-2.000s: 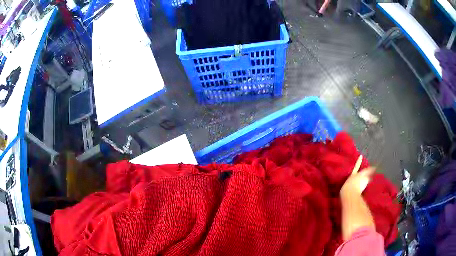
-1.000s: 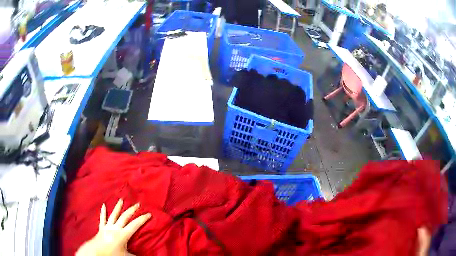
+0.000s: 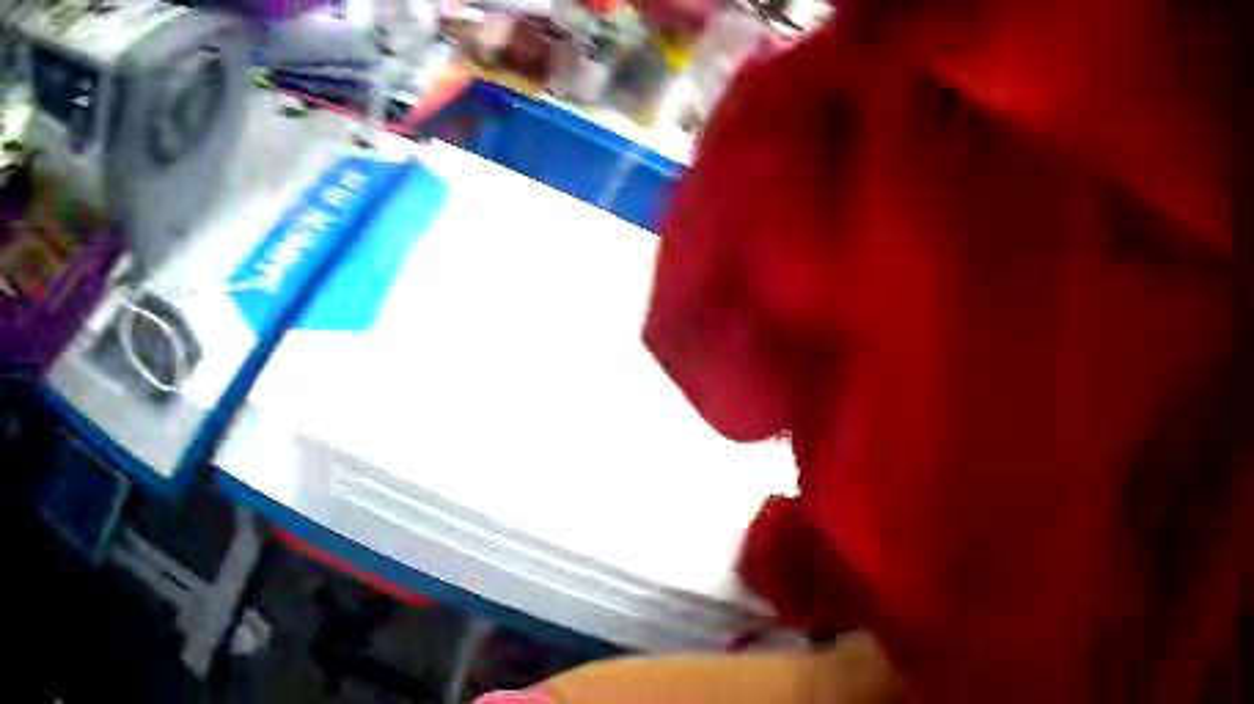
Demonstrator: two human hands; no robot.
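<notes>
A large heap of red garment cloth (image 3: pixel 963 358) fills the right half of the view, close to the camera and raised over the white table (image 3: pixel 481 344). It is blurred. A bare forearm or hand (image 3: pixel 715 677) shows at the bottom edge, with a bit of pink sleeve, and runs under the red cloth; its fingers are hidden, and I cannot tell for certain which arm it is. No other hand of mine can be made out.
A white machine head (image 3: pixel 172 110) stands at the upper left. A blue sheet with white print (image 3: pixel 323 255) lies on the table. A ruler strip (image 3: pixel 468 530) runs along the front edge. A blue bin or panel (image 3: pixel 564 151) is behind the table.
The view has swung from the floor, crates and aisle to the machine table. The red cloth has gone from low in front of me to high on the right. The spread left hand no longer shows.
</notes>
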